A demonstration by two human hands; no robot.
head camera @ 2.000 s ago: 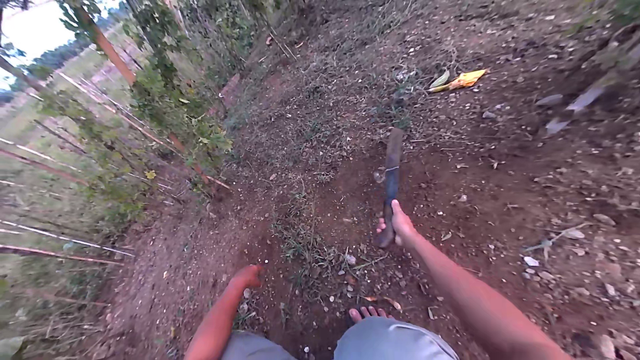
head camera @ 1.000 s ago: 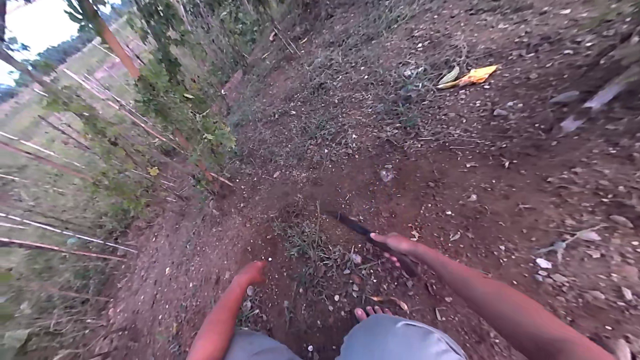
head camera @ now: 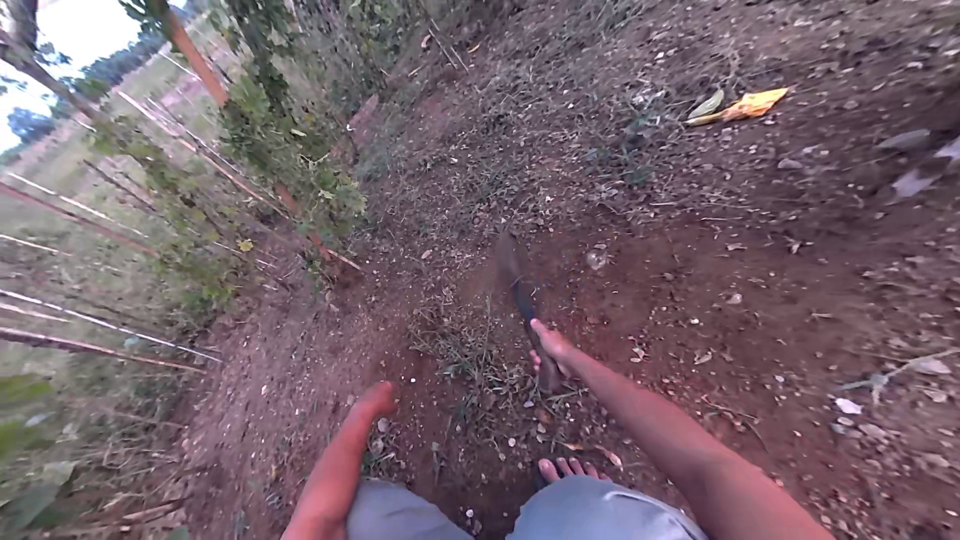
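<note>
My right hand (head camera: pixel 553 350) is closed around the dark handle of a long, slightly curved blade tool (head camera: pixel 523 296), perhaps a machete. Its wide end points away from me, low over the reddish soil, and looks blurred; the butt of the handle shows below my fingers. Just left of and below the tool lies a low clump of uprooted or cut grass (head camera: pixel 469 352). My left hand (head camera: pixel 379 397) is over bare soil in front of my left knee, touching no tool; its fingers are mostly hidden behind the wrist and thumb side.
At the left stand leafy shrubs (head camera: pixel 259 142) and a fence of thin sticks (head camera: pixel 112 322). A yellow wrapper (head camera: pixel 754 104) lies on the ground at the upper right. My bare toes (head camera: pixel 574 469) are just below the grass clump. Small stones and dry leaves dot the soil.
The tool in my right hand swung from pointing ahead to lying leftward across the grass clump, and now points ahead again, farther left than at first. My left hand has stayed about in place.
</note>
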